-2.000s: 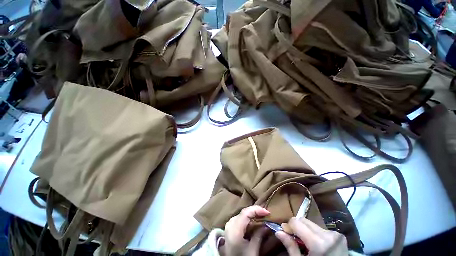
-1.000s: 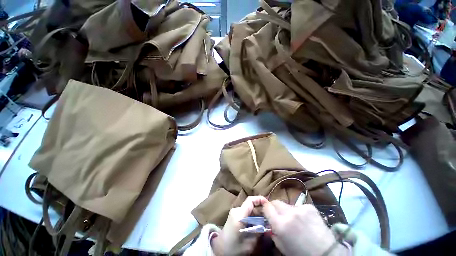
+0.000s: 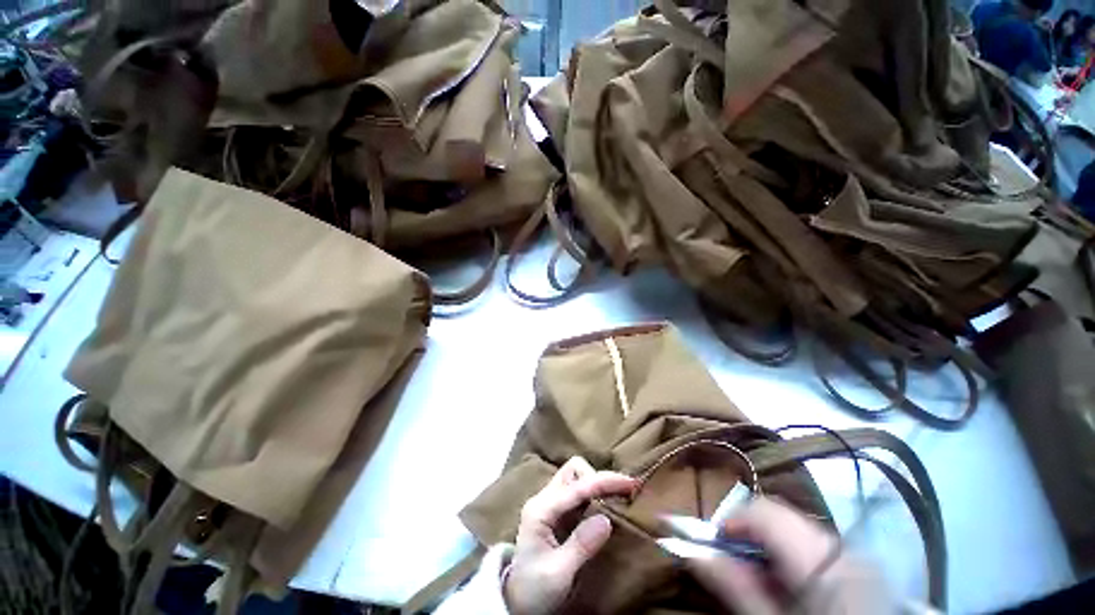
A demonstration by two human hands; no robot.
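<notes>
A tan-brown cloth bag (image 3: 600, 408) lies bunched at the table's near edge, with a pale cream strip on its top panel and a curved zipper edge (image 3: 708, 447) around its opening. My left hand (image 3: 562, 535) pinches the bag's edge at the left end of this opening. My right hand (image 3: 787, 559) is blurred and holds small silver thread snips (image 3: 696, 531) over the opening. A small white label (image 3: 735, 499) shows beside my right fingers. A thin black cord and brown straps loop out to the right.
A smooth tan bag (image 3: 252, 348) lies at the left, its straps hanging over the near edge of the white table (image 3: 474, 396). Large brown bag heaps (image 3: 672, 156) stand along the back. A person (image 3: 1011, 34) shows at the far top right.
My right hand with the snips has moved right, away from my left fingers. My left hand stays at the bag edge, its fingers more visible.
</notes>
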